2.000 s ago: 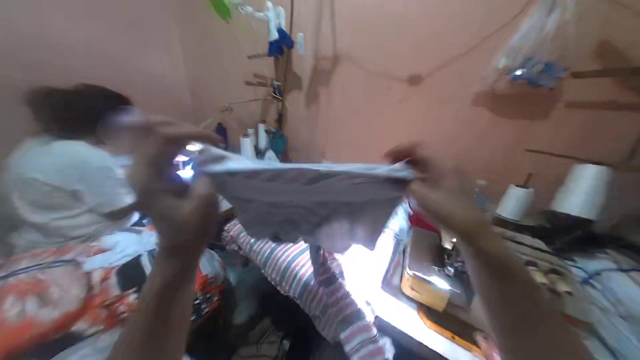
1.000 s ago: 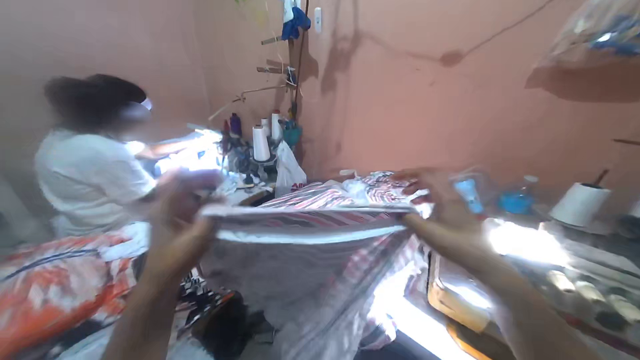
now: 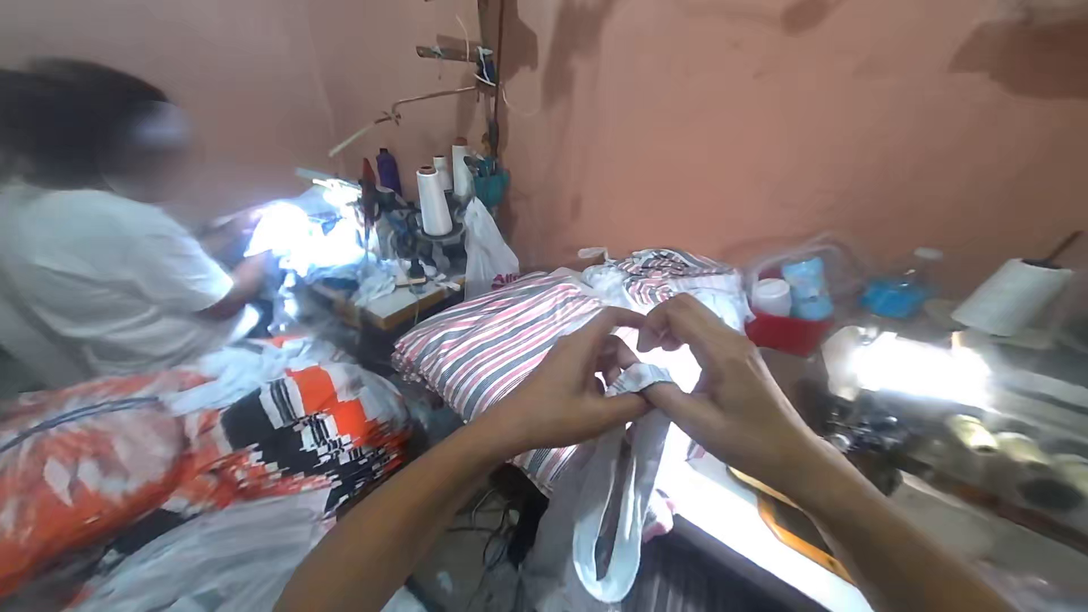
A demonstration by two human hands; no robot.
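Observation:
My left hand and my right hand meet at the centre of the head view, both pinching a short length of white band between fingertips. From there the white fabric band hangs down in a loop, with greyish thin cloth beside it. Just behind my hands lies a pile of striped cloth in white, pink and grey. A lit sewing machine stands to the right of my right hand. How the cloth continues below the hands is partly hidden.
At the left a person in a white shirt works under a bright lamp. Orange, black and white cloth is heaped at lower left. White thread cones stand at the back; another cone and a red container are at right.
My hands were wide apart with the band stretched between them; now they are together at one spot, and the band hangs as a loop. The striped pile shows more fully.

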